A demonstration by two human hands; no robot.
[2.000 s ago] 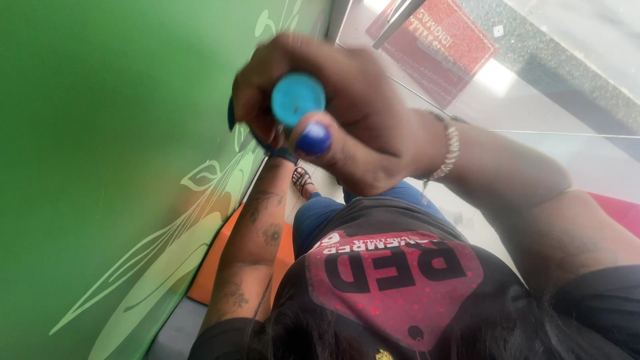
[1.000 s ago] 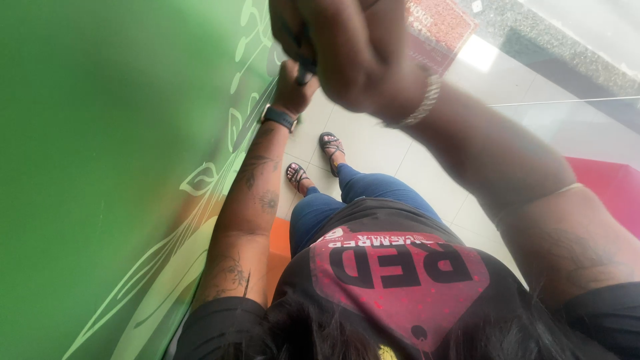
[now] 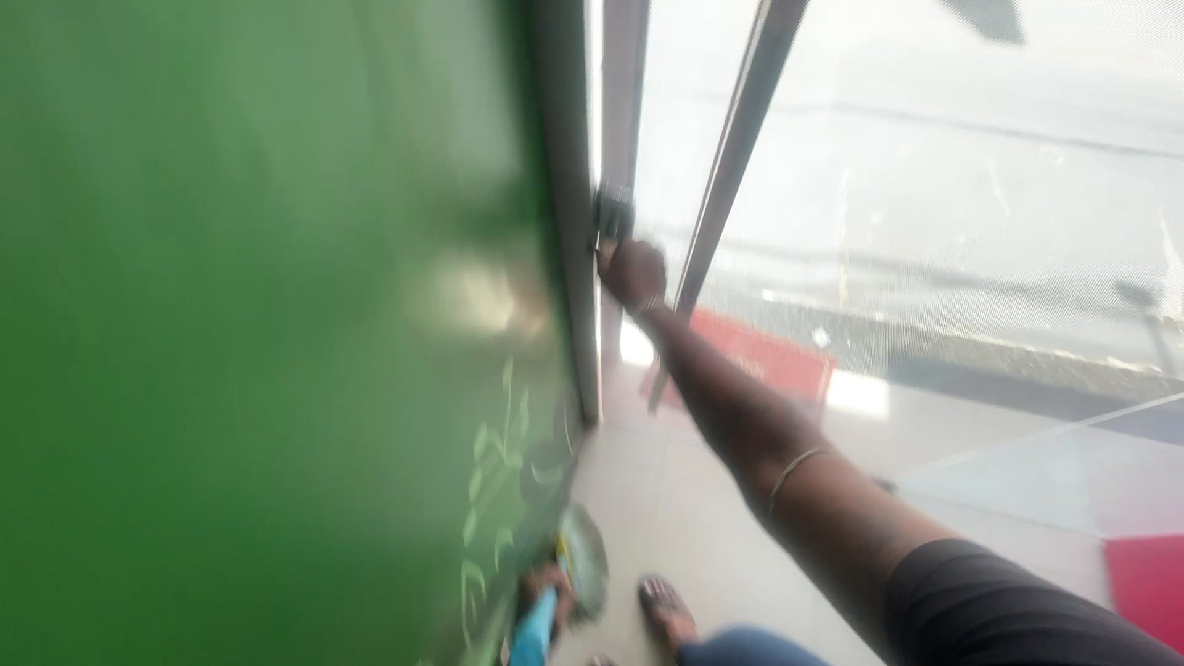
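Observation:
My right arm reaches up and away, and my right hand [image 3: 635, 270] is at a dark latch or handle [image 3: 614, 211] on the metal door frame [image 3: 622, 111]. Its fingers look curled, but blur hides whether they grip the latch. Low in the view, beside the green wall, my left hand [image 3: 548, 585] is closed around a turquoise pole [image 3: 534, 634], which looks like a broom handle. Pale bristles of a broom head [image 3: 586, 560] show just past that hand, close to the floor.
A glossy green wall panel [image 3: 277, 324] with painted leaves fills the left side. A glass door's metal edge [image 3: 731, 157] stands right of the frame. Beyond are a red mat [image 3: 763, 361] and paving. My sandalled foot [image 3: 664, 599] is on pale tiles [image 3: 647, 481].
My right hand has left the turquoise-ended pole it held in the oldest frame and now reaches out to the door frame. The view has swung strongly toward the doorway.

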